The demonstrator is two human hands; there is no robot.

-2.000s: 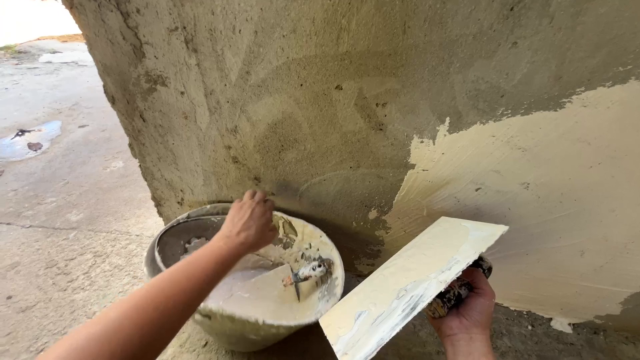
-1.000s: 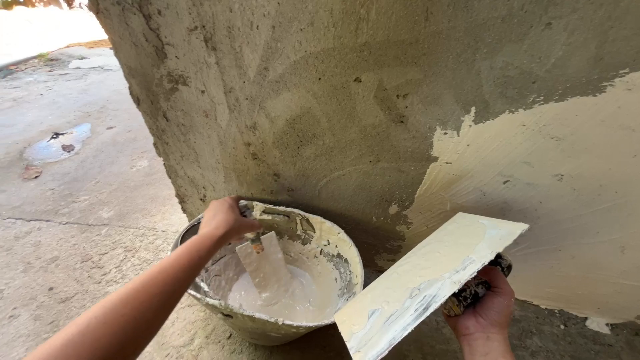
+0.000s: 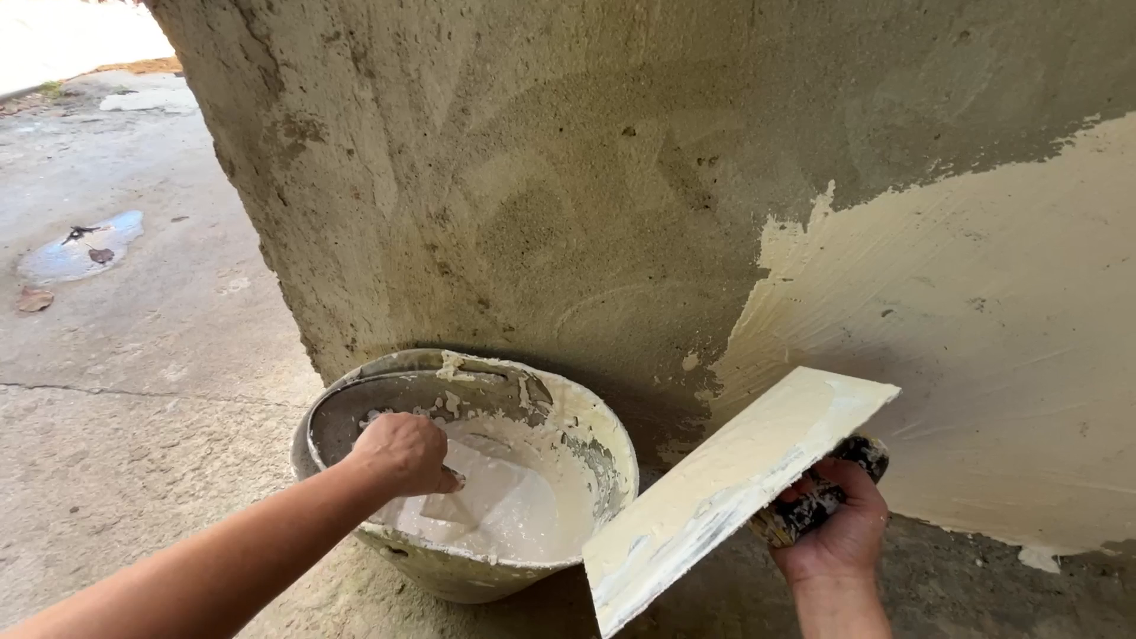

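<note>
My left hand reaches over the rim of a plaster-smeared bucket, closed around the handle of a putty knife whose pale blade lies in creamy wet plaster. Most of the knife's handle is hidden by the fingers. At the right, my right hand grips the dark, spattered handle of a plastering trowel. The trowel's broad rectangular plate is tilted, with pale plaster smeared on its face and lower edge. It hangs just right of the bucket.
A rough concrete wall rises behind the bucket. Cream plaster covers its lower right part. Cracked concrete floor extends at left, with a small puddle and a dry leaf on it.
My left hand was above the bucket with a putty knife standing in it; a second ago it held the knife, and now the blade lies lower in the plaster. The right hand still holds the trowel.
</note>
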